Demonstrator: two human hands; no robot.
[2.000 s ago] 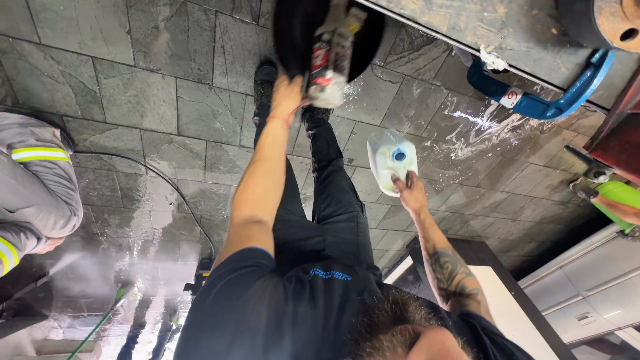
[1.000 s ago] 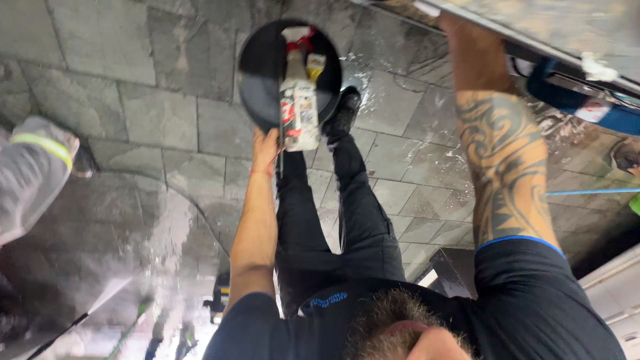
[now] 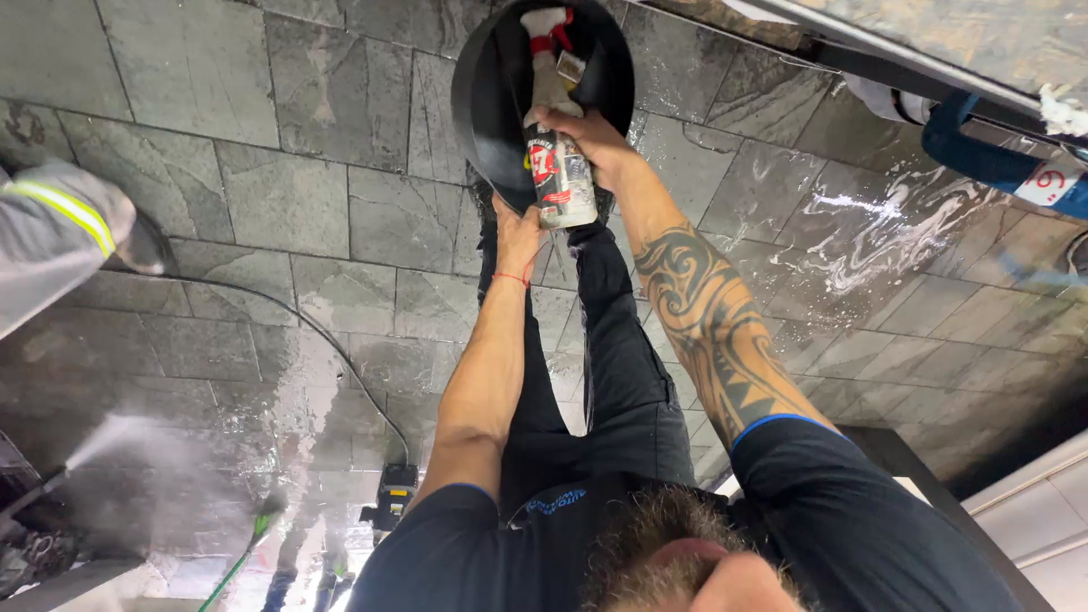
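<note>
A black bucket hangs in front of my legs, its near rim gripped by my left hand. My right hand is closed around a dirty spray bottle with a red and white trigger head. The bottle lies tilted over the bucket's opening, its base close to my left hand. Beside its neck, inside the bucket, is a small yellow and white item that I cannot identify. My fingers partly hide the bottle's middle.
Wet stone-look floor tiles bear foam on the right. A work surface with a blue clamp-like frame juts in at upper right. A person's leg is at left, near a black hose. Water sprays from a lance at lower left.
My right hand held a white jug two seconds ago, then reached toward the work surface at upper right. It has come back to the bucket and taken hold of the spray bottle. The jug is out of view.
</note>
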